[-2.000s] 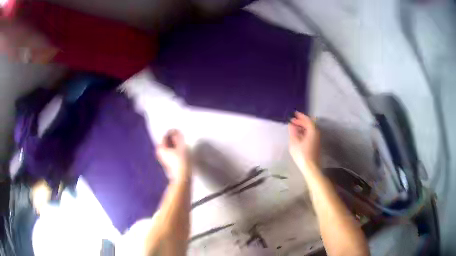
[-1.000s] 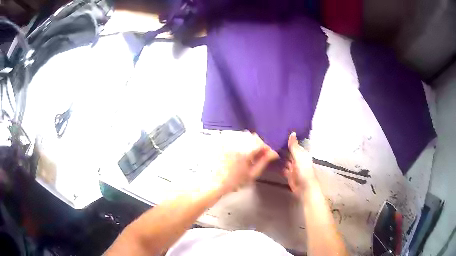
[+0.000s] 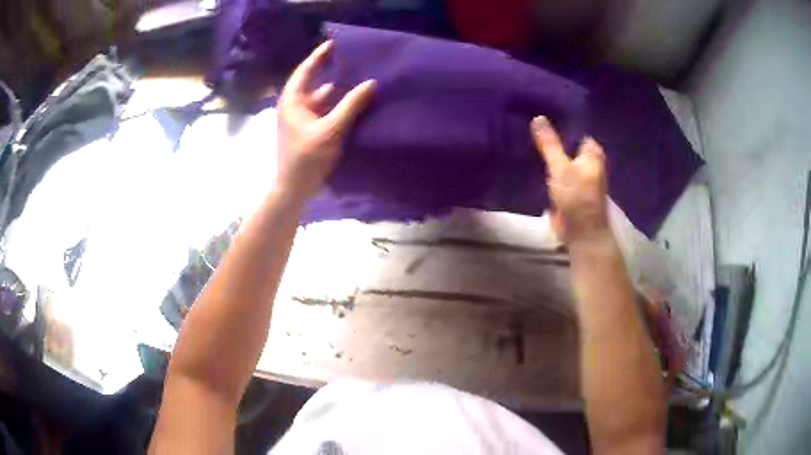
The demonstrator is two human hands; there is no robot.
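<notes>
A deep-purple garment panel [image 3: 427, 115] lies across the back of the pale table, wider than it is deep, with an uneven near edge. My left hand [image 3: 316, 129] is over its left end, thumb and fingers spread, fingertips by the upper left corner. My right hand [image 3: 576, 178] is over its right part, finger and thumb apart. Neither hand shows a clear pinch on the cloth. Contact under the palms is hidden.
Another purple piece [image 3: 662, 164] lies at the right by the pale wall. Bunched purple cloth [image 3: 244, 53] and red cloth [image 3: 493, 19] are at the back. A dark bundle [image 3: 185, 289] is partly behind my left forearm. The table [image 3: 427, 333] has dark streaks. Cords hang at right.
The view has shifted. My hands, close together at the panel's lower corner one second ago, are now wide apart and farther back. The purple cloth now spreads sideways between them.
</notes>
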